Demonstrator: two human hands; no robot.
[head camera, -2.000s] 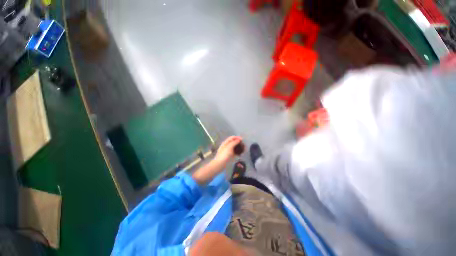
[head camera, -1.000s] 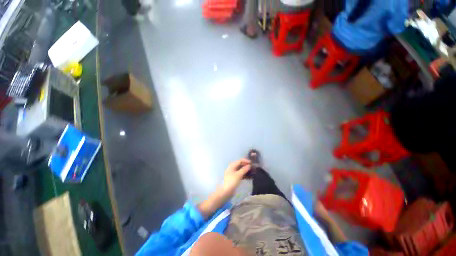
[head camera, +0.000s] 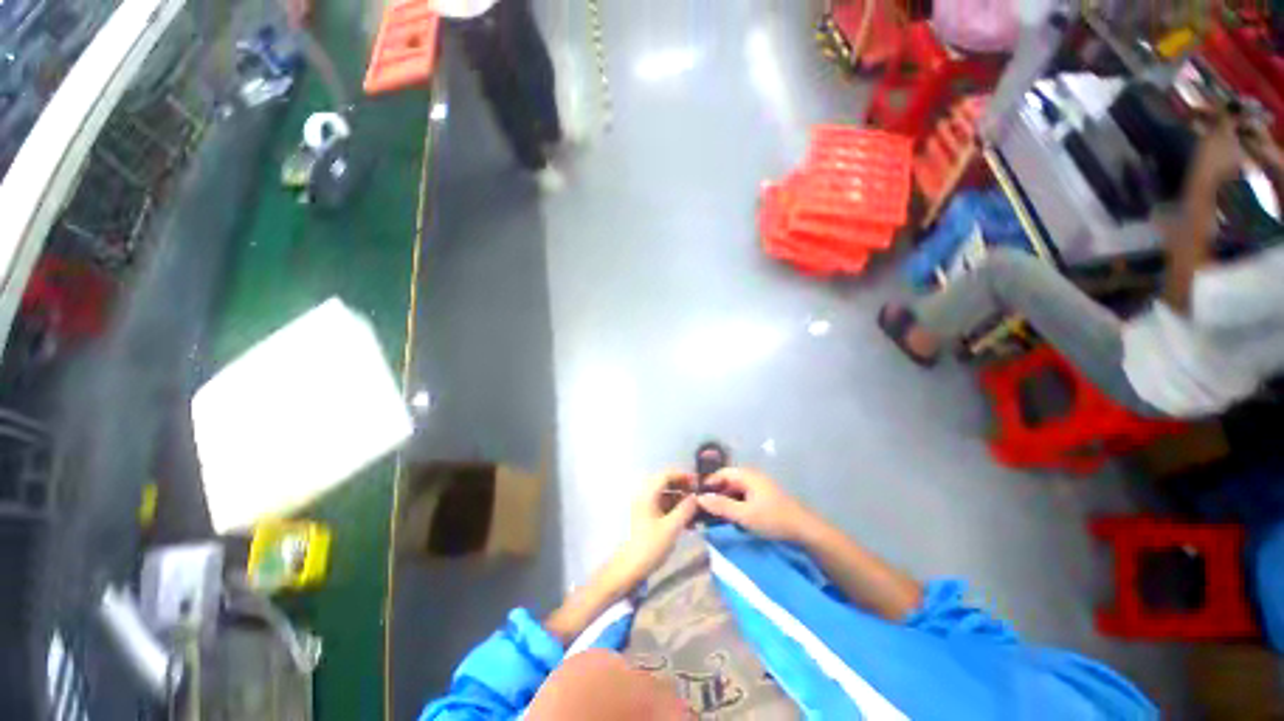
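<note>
My left hand (head camera: 665, 504) and my right hand (head camera: 749, 502) meet in front of my waist, above the floor. The left fingers are closed on a small dark piece (head camera: 683, 493). The right fingertips pinch at its right side. The piece is mostly hidden by the fingers and blurred, so its shape cannot be told.
At left is a green-matted bench (head camera: 359, 268) with a large white slab (head camera: 299, 416) and a yellow item (head camera: 289, 554). An open cardboard box (head camera: 472, 510) lies below. At right are stacked red crates (head camera: 841, 200), red stools (head camera: 1172, 580) and a seated person (head camera: 1211, 338).
The view has moved along the aisle past the earlier stools. My right hand has come up from the side to meet my left hand at the dark piece.
</note>
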